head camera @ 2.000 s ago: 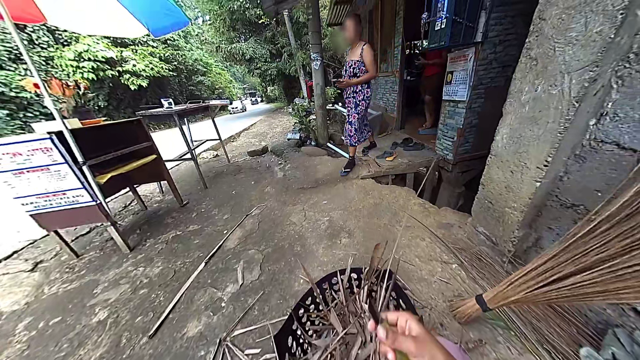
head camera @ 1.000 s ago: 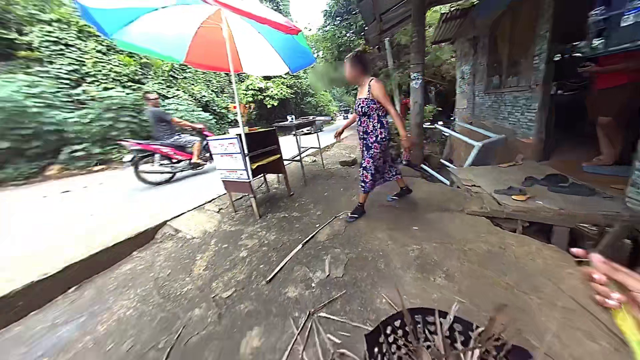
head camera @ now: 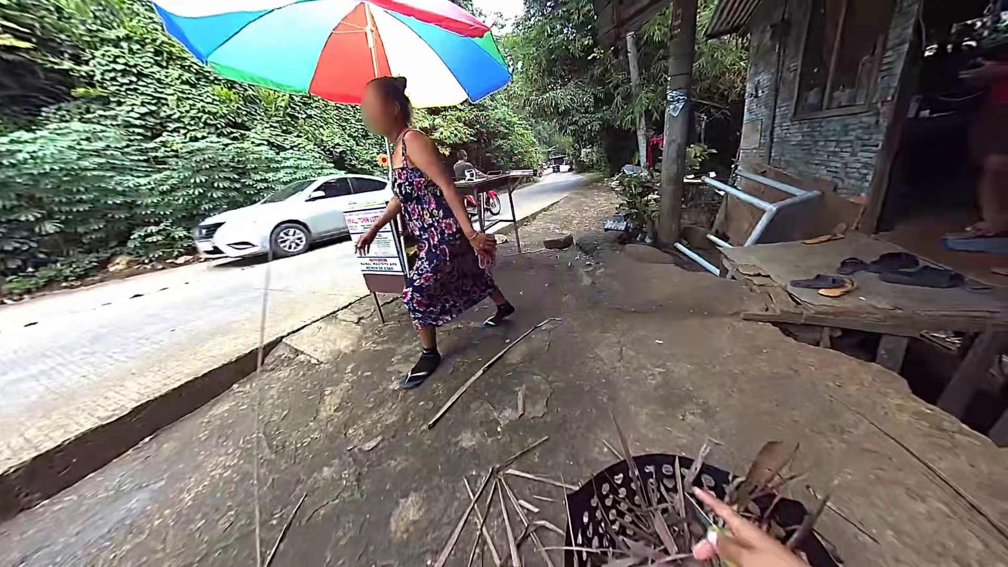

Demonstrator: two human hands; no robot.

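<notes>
My right hand comes in at the bottom right, over a black basket with round holes. Its index finger points up and left. A thin object with a greenish part shows between finger and thumb; its kind is unclear. Dry leaf strips and sticks fill the basket, and the hand hides some of them. My left hand is out of view. At the left, a long thin strand runs upright to the bottom edge; what holds it is not visible.
A person in a floral dress walks in front of a stand under a colourful umbrella. A white car is on the road. Sticks lie on the ground. Slippers rest on a low platform at right.
My right hand has moved from the far right back over the basket. The person in the dress has moved left. The motorcycle at the left is gone from there and a white car shows.
</notes>
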